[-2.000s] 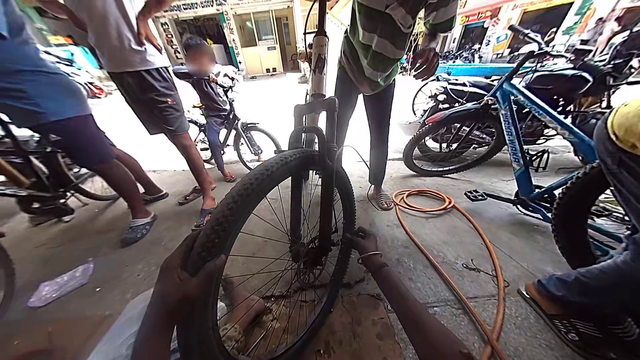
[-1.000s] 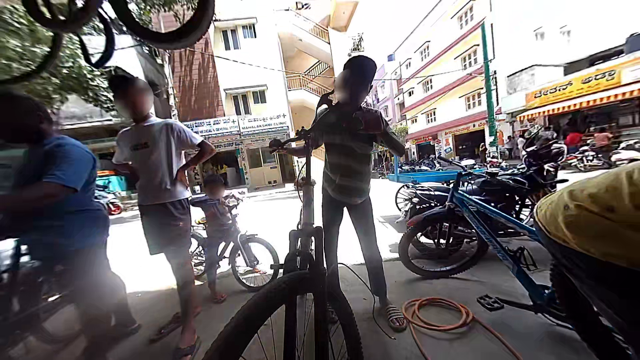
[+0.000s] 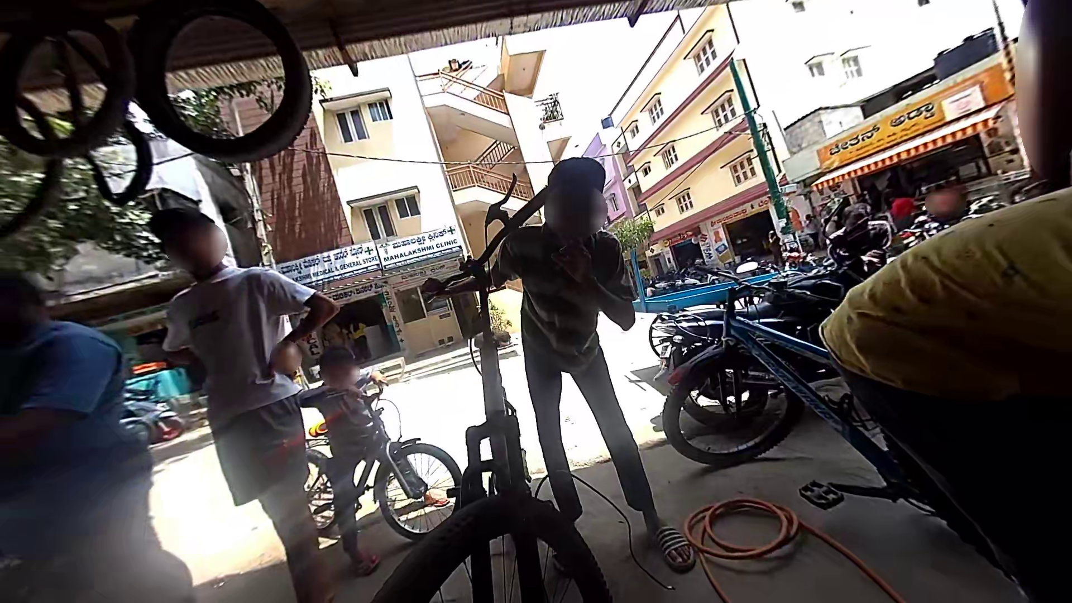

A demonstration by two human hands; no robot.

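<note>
Neither of my hands shows in the head view now, so what they hold is hidden. A bicycle's front wheel with a knobbly black tire stands upright at the bottom centre, cut off by the lower edge. Its suspension fork straddles the tire and rises to the handlebar, which looks turned and carries a brake lever. Behind the bicycle stands a person in a striped shirt, one hand near the handlebar's left grip. A thin dark cable hangs down to the ground beside the wheel.
An orange hose lies coiled at the lower right, near a blue bicycle and parked motorcycles. A person in a yellow top bends in at the right. Other people and a small bicycle are at the left. Black tires hang overhead.
The view has tilted up strongly. Two seconds ago both my hands were at the front tire, one on each side; they are out of view now.
</note>
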